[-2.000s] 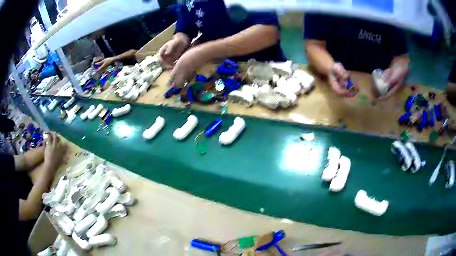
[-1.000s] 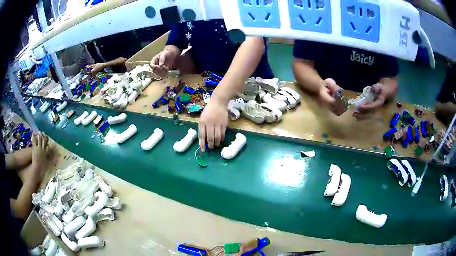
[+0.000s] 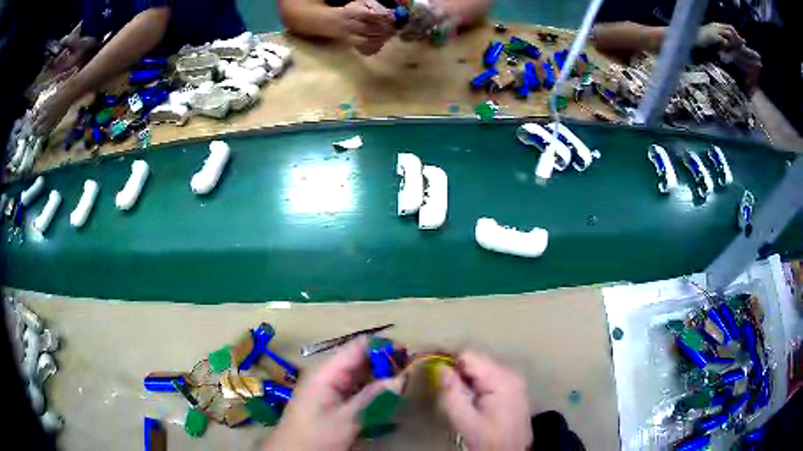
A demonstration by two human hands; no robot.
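Note:
My left hand (image 3: 330,401) is at the bottom centre, its fingers closed on a blue battery (image 3: 382,356) with a green circuit board (image 3: 379,412) hanging below. My right hand (image 3: 484,401) is just to the right, its fingertips on a blurred yellowish part (image 3: 434,370) with orange-yellow wires running towards the battery. Dark tweezers (image 3: 346,339) lie on the tan bench (image 3: 546,352) behind my left hand. Several wired sets (image 3: 238,385) of blue cells, green boards and brown parts lie left of my left hand.
The green belt (image 3: 264,251) carries white housings (image 3: 511,238) and filled housings (image 3: 700,174). Wired sets lie in a clear bag (image 3: 629,352) at right. White shells (image 3: 31,361) show at the left edge. A white cable (image 3: 574,62) hangs over the belt. People's hands (image 3: 370,25) work across it.
The view has turned right and down. Both my hands have come into view, holding a wired set. The overhead power strip has left the picture, and the clear bag of sets now shows.

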